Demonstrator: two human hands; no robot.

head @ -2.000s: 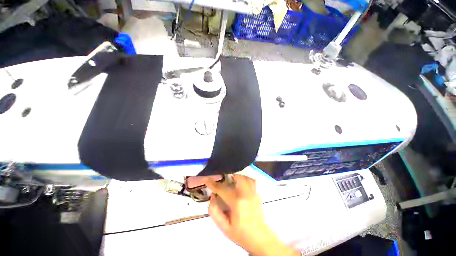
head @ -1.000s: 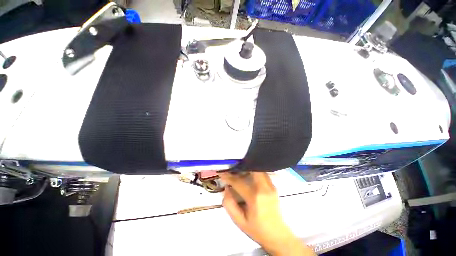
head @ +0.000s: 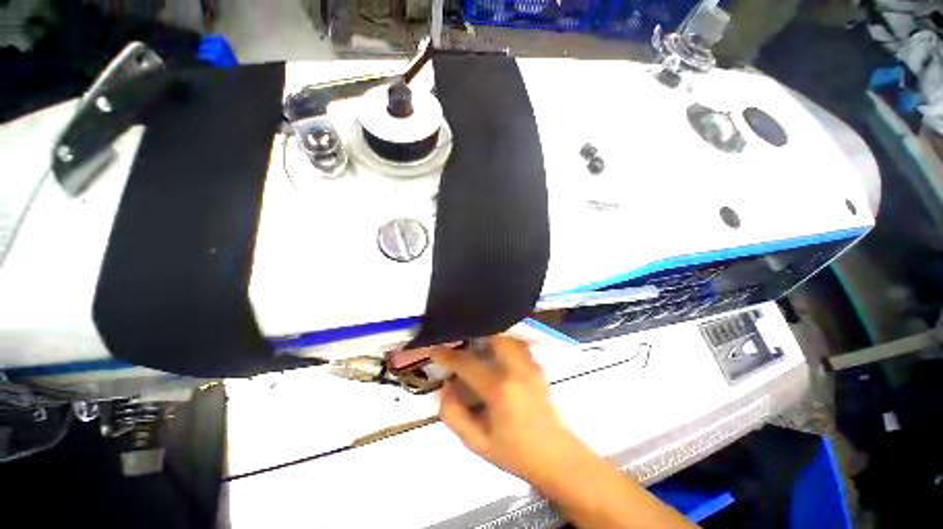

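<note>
My right hand (head: 507, 403) reaches in from the lower right, its fingers under the front edge of the white sewing machine arm (head: 357, 279). The fingertips are at a small brown-red block (head: 422, 356) on the machine bed (head: 300, 429). The fingers are blurred, and I cannot tell if they grip it. A small metal piece (head: 360, 367) lies just left of the block. My left hand is not in view. The presser foot and needle cannot be made out.
Two black elastic bands (head: 491, 196) wrap the arm. A bobbin winder (head: 401, 134) stands on top between them. The control panel (head: 713, 281) is at the right. A blue crate (head: 827, 486) is at lower right. Dark fabric (head: 62, 496) shows at lower left.
The view has shifted, so the machine sits further left and higher than one second ago. My right hand stays at the brown-red block, with more of the forearm showing.
</note>
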